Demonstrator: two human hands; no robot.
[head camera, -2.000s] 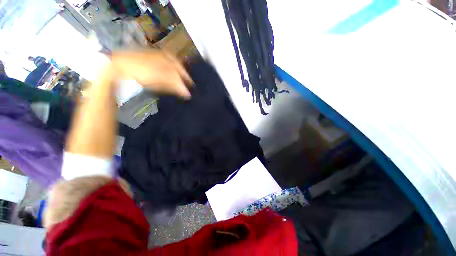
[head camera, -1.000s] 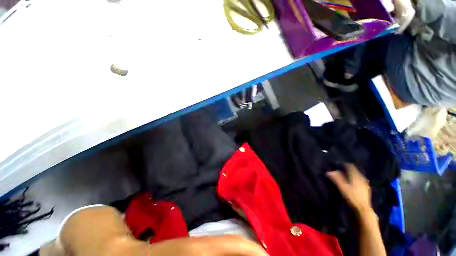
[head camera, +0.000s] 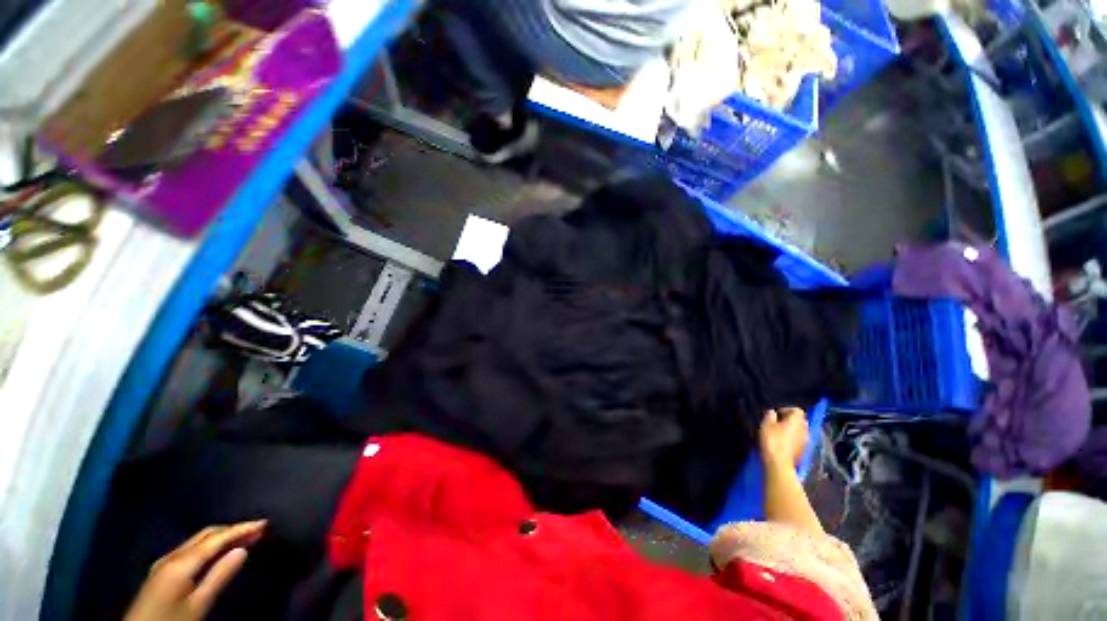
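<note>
A large heap of black cloth (head camera: 607, 352) lies over a blue crate (head camera: 680, 516) beside my red garment. My right hand (head camera: 784, 433) is at the heap's lower right edge, by the crate's rim, with its fingers curled. Whether it pinches the cloth or the rim cannot be told. My left hand (head camera: 194, 575) is low at the left, partly cut off by the bottom edge, fingers apart and empty, above my dark trouser leg.
A purple box (head camera: 200, 146) and yellow-handled shears (head camera: 55, 239) are on the white table with a blue edge (head camera: 91, 400) at the left. Another person's legs show at the top. Blue crates (head camera: 917, 352) and purple cloth (head camera: 1020, 352) stand right.
The view has swung right, from the table with the black strips to the crates. My right hand, spread over the black cloth a second ago, is now curled at its edge.
</note>
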